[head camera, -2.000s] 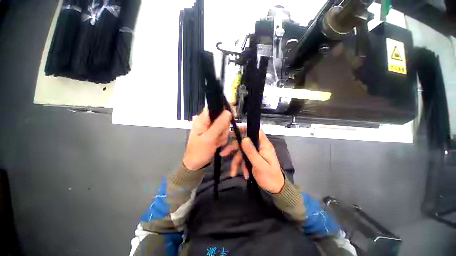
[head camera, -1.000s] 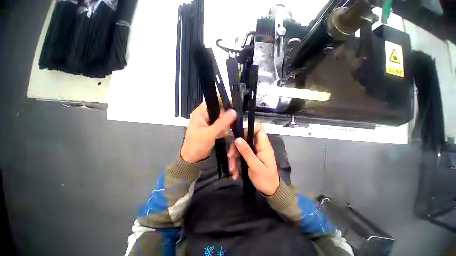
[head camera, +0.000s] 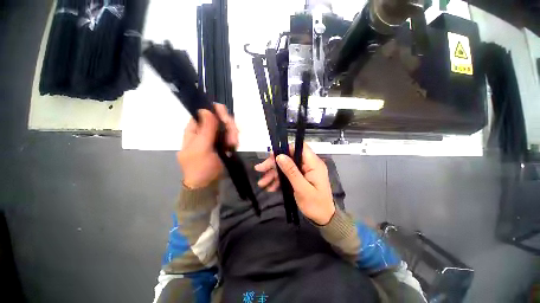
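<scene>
My left hand (head camera: 204, 145) is closed around a sheaf of black strips (head camera: 177, 74), slightly blurred, tilted up to the left, with its lower ends hanging over my lap. My right hand (head camera: 305, 180) holds a few other black strips (head camera: 276, 106), slightly fanned, pointing up in front of the machine's working end. The two groups are apart. A row of loose black strips (head camera: 215, 53) lies on the white table (head camera: 154, 127) behind and between my hands.
Tied strip bundles (head camera: 89, 59) with pale ties lie at the upper left. A black industrial machine (head camera: 414, 89) with a yellow warning label and a pale bar (head camera: 349, 103) stands at the right. More black strips (head camera: 506, 100) hang at the far right. A dark frame (head camera: 426, 260) is on the floor.
My left hand has moved left, away from my right hand, and its sheaf now tilts further left. My right hand stays nearly in place with its strips.
</scene>
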